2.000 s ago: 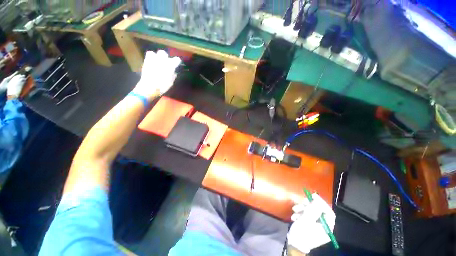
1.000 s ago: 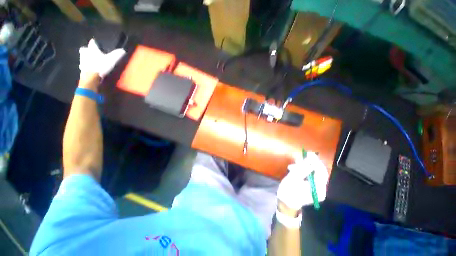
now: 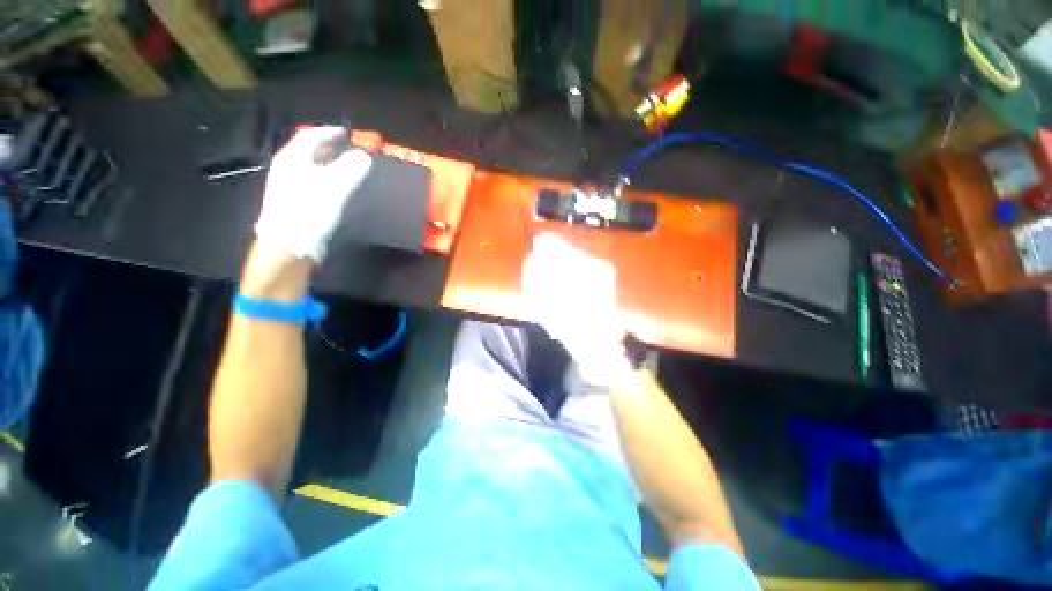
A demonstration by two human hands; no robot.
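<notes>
My gloved left hand [image 3: 307, 194] is closed on the left side of a flat black set-top box [image 3: 395, 208], which lies over or just above the red-orange mats [image 3: 452, 191]. Whether the box is lifted is unclear. My gloved right hand [image 3: 573, 298] is blurred over the orange-brown test fixture board [image 3: 683, 277]; I see nothing in it, but its fingers are not clear. The black connector block [image 3: 595, 208] sits at the board's far edge, with no box on it.
Right of the board lie a second black box [image 3: 798, 263], a green pen [image 3: 863, 323] and a remote [image 3: 896, 318]. A blue cable [image 3: 808, 171] runs to the wooden control box [image 3: 986, 219]. Another dark box [image 3: 238, 141] is at the left. AV plugs [image 3: 663, 104] are behind the board.
My left hand has come back from the far left to the box on the mats. My right hand has let go of the green pen, now beside the remote, and moved left over the board.
</notes>
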